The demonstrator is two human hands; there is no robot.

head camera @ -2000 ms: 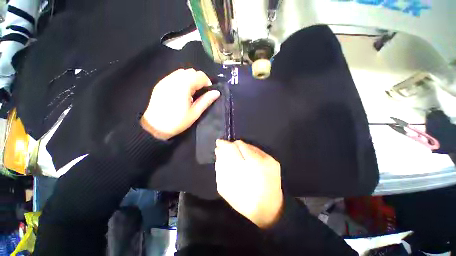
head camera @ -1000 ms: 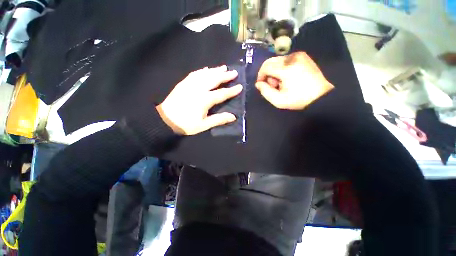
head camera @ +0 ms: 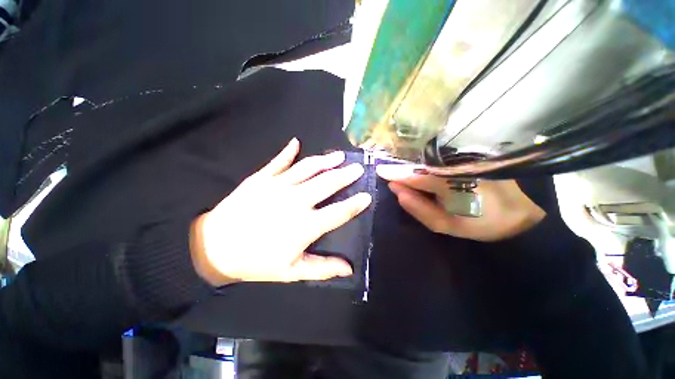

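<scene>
A black garment panel (head camera: 296, 311) lies under the machine head. A zip (head camera: 368, 259) with a pale line runs down its middle from the presser foot (head camera: 370, 155). A dark shiny pocket piece (head camera: 337, 244) lies left of the zip. My left hand (head camera: 277, 218) lies flat on the pocket piece, fingers spread, fingertips near the zip. My right hand (head camera: 474, 203) is right of the zip, fingertips close to the presser foot, partly hidden by the machine head. Whether it pinches cloth I cannot tell.
The green-edged machine head (head camera: 414, 74) fills the upper right, with dark strands across it. Black panels with pale dashed lines (head camera: 140, 92) lie at upper left. At right are pink-handled snips (head camera: 620, 275) and a black scrap (head camera: 645, 266).
The view is closer to the machine head, which looks larger. My right hand moved from the zip's lower end to beside the presser foot. My left hand spread flat over the pocket piece.
</scene>
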